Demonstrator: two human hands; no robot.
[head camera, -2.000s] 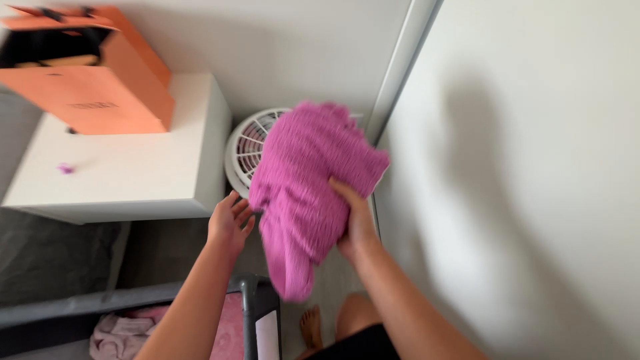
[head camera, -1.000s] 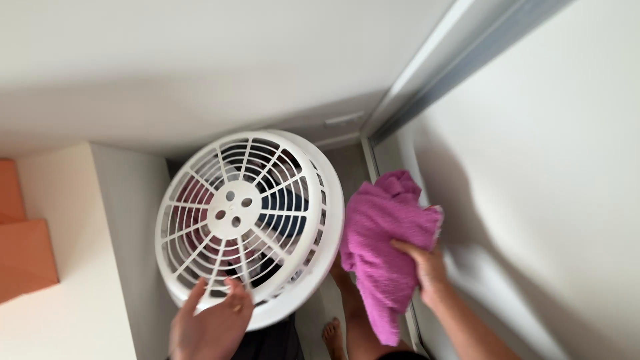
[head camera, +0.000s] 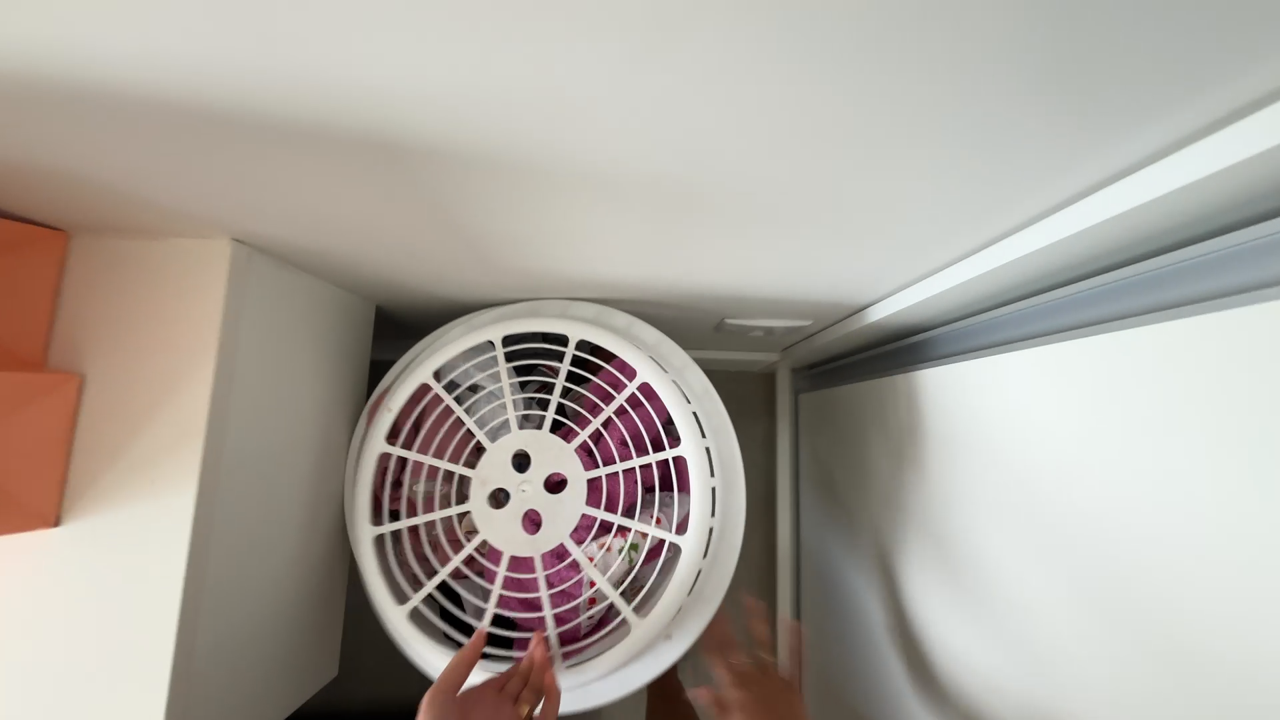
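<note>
A round white plastic laundry basket lid (head camera: 529, 492) with slotted openings covers a round white basket (head camera: 722, 500). Through the slots shows magenta cloth (head camera: 625, 440), along with grey, pink and printed clothes. My left hand (head camera: 492, 685) is at the lid's lower edge, its fingertips touching the slats; how firmly it grips is unclear. Just right of the basket's lower rim, my right hand (head camera: 745, 665) is blurred, with its fingers apart and no cloth seen in it.
At the left is a white cabinet (head camera: 275, 470) with an orange paper bag (head camera: 30, 450) on it. A white wall rises behind the basket, bearing a small white fitting (head camera: 765, 326). A white panel with a grey frame (head camera: 1040, 300) stands at the right.
The magenta cloth was in my right hand outside the basket; now it shows beneath the lid and that hand has let it go. My left hand has stayed by the lid's lower edge since one second ago.
</note>
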